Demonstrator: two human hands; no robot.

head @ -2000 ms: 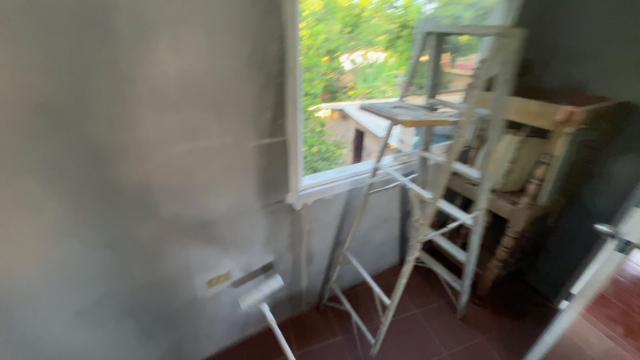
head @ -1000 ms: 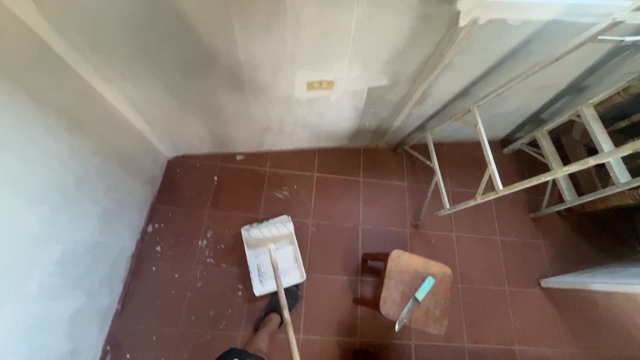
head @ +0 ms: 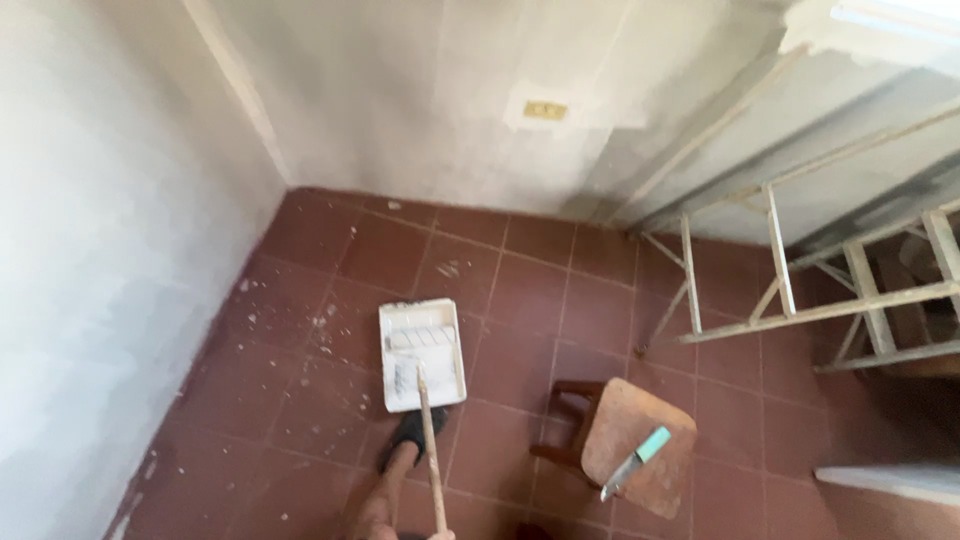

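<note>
A wooden roller pole point(head: 431, 457) rises from the bottom edge to a white paint roller point(head: 422, 337), which lies in the upper part of a white paint tray point(head: 387, 360) on the floor. At the bottom edge, fingers that look like my right hand point(head: 442, 535) are closed around the pole; most of the hand is cut off. A bit of skin left of it point(head: 382, 532) may be my left hand, but I cannot tell. My dark-shod foot point(head: 417, 430) touches or nearly touches the tray's near edge.
Right of the tray is a wooden stool point(head: 660, 472), bearing a knife with a turquoise handle point(head: 652, 444). A metal stepladder point(head: 817, 311) stands at the right. Pale walls meet at the left corner; a yellowish outlet point(head: 545, 110) is set in the far wall. Paint spots mark the red tiles.
The roller, seen near the wall below the outlet two seconds ago, now lies in the tray, as it did one second ago. The view has swung down and left from the window.
</note>
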